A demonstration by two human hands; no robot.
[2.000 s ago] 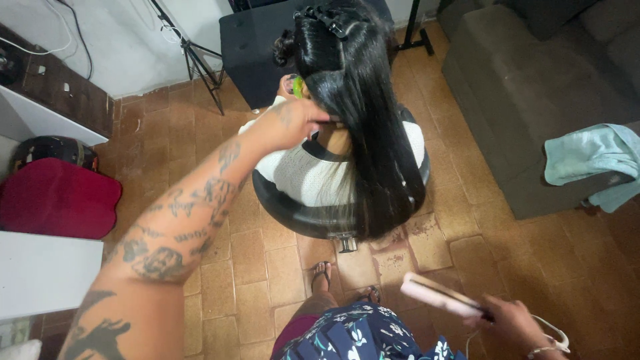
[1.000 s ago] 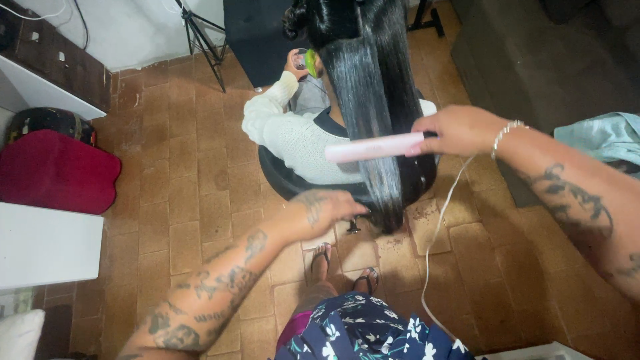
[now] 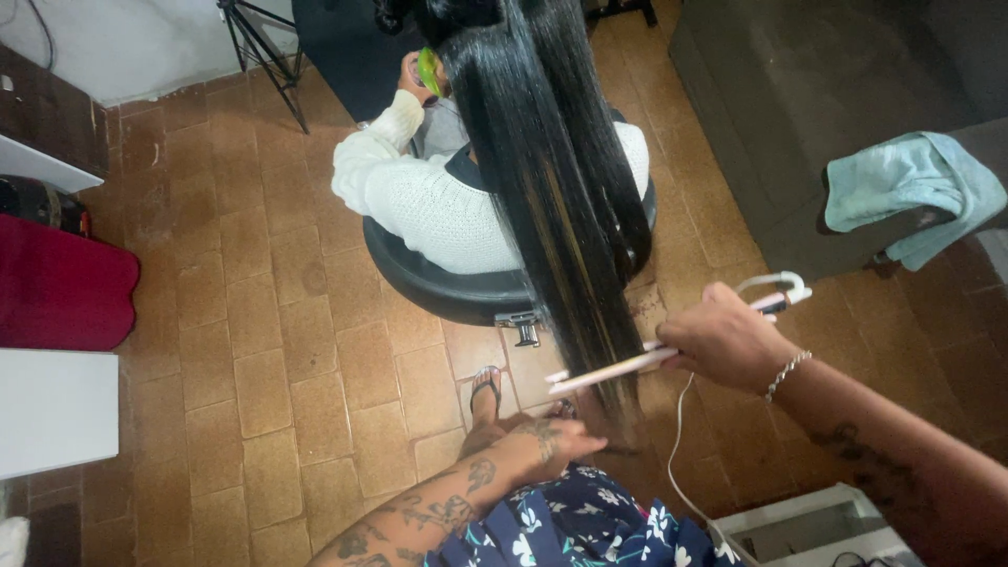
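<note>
My right hand (image 3: 720, 335) is closed around a pale pink hair straightener (image 3: 614, 372), whose plates lie across the lower part of long, straight black hair (image 3: 543, 173). Below the plates, my left hand (image 3: 555, 442) is beside the thin hair ends; whether its fingers pinch any strands cannot be made out. The hair hangs down the back of a seated person in a white knit top (image 3: 449, 213), who holds a green object (image 3: 428, 71). A white cord (image 3: 676, 449) runs from the straightener's side downward.
The person sits in a black salon chair (image 3: 441, 295). A dark sofa (image 3: 756, 134) with a light blue towel (image 3: 898, 189) stands at right. A black tripod (image 3: 272, 63) is at upper left, a red padded seat (image 3: 63, 279) at left, and a white cart (image 3: 811, 524) at lower right.
The straightener has moved down the hair toward its ends. Two seconds ago it was off the hair at lower right, with my left hand up by the person's neck; that hand is now low.
</note>
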